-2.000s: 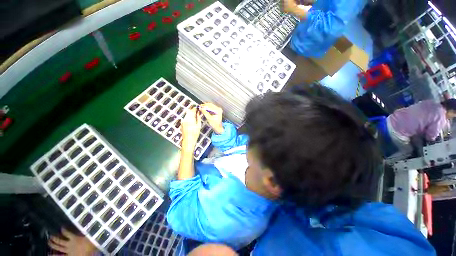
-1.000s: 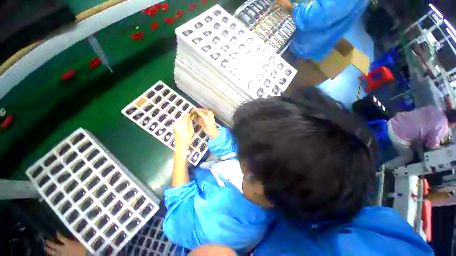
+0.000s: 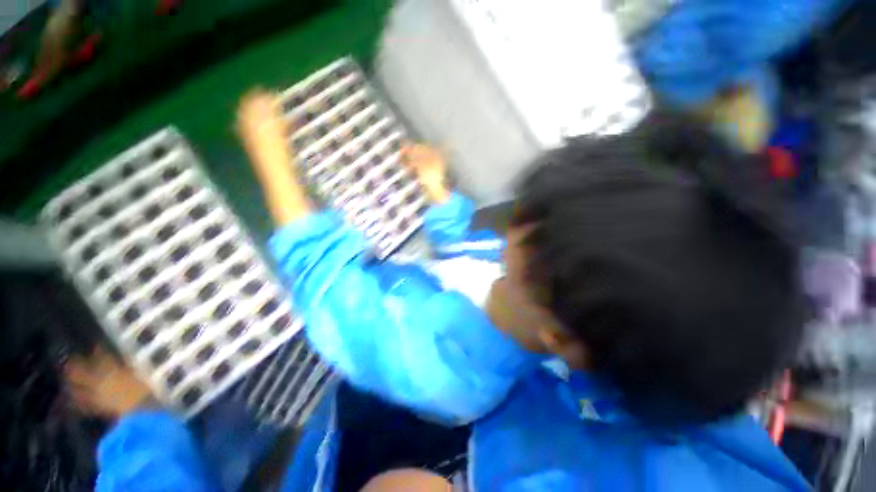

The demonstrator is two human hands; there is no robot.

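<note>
My left hand [image 3: 104,382] is at the lower left in a blue sleeve, over a dark area of loose black pieces [image 3: 38,418]. It is blurred, and I cannot tell whether its fingers hold anything. My right hand is not in view. Just beyond my left hand is a white parts tray [image 3: 178,274] with rows of pockets, each with a small dark part. Another pocketed tray [image 3: 288,380] lies lower, partly hidden under its right edge.
A person in a blue smock [image 3: 403,336] leans in at the centre, hands at a smaller white tray [image 3: 351,144] on the green bench [image 3: 226,58]. A tall tray stack [image 3: 461,86] stands behind. Another blue sleeve [image 3: 720,43] is at upper right. The picture is blurred.
The view has shifted and blurred. My left hand shows more, now with its sleeve. The neighbour's hands have separated, one moving to the far left edge of the smaller tray.
</note>
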